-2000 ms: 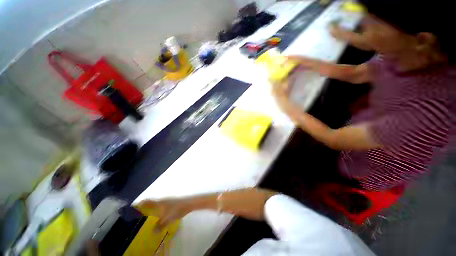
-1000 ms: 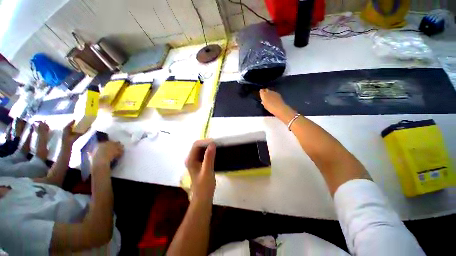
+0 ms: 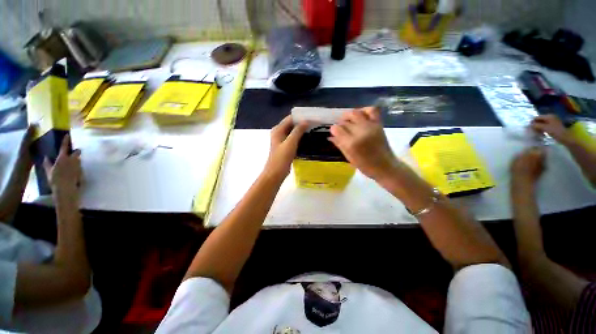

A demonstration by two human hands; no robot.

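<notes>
A yellow retail box (image 3: 322, 176) with a black top stands at the middle of the bench's near edge. Its whitish flap (image 3: 318, 115) is up behind the opening. My left hand (image 3: 285, 145) holds the box at its left side and flap. My right hand (image 3: 361, 140) is over the right side of the opening, fingers bent together near the flap. Whether it holds something small is hidden. A second yellow box (image 3: 451, 162) lies on the bench to the right.
Yellow cartons (image 3: 178, 99) lie on the left bench beyond yellow edge tape (image 3: 225, 140). A plastic-wrapped dark roll (image 3: 294, 62) stands behind the black mat (image 3: 261, 109). Neighbours' hands show at both sides; the left one holds a yellow box (image 3: 49, 104).
My right hand has come back from the mat near the wrapped roll to the box opening. The box now shows more of its yellow front. The view has shifted, and the left neighbour's box is raised.
</notes>
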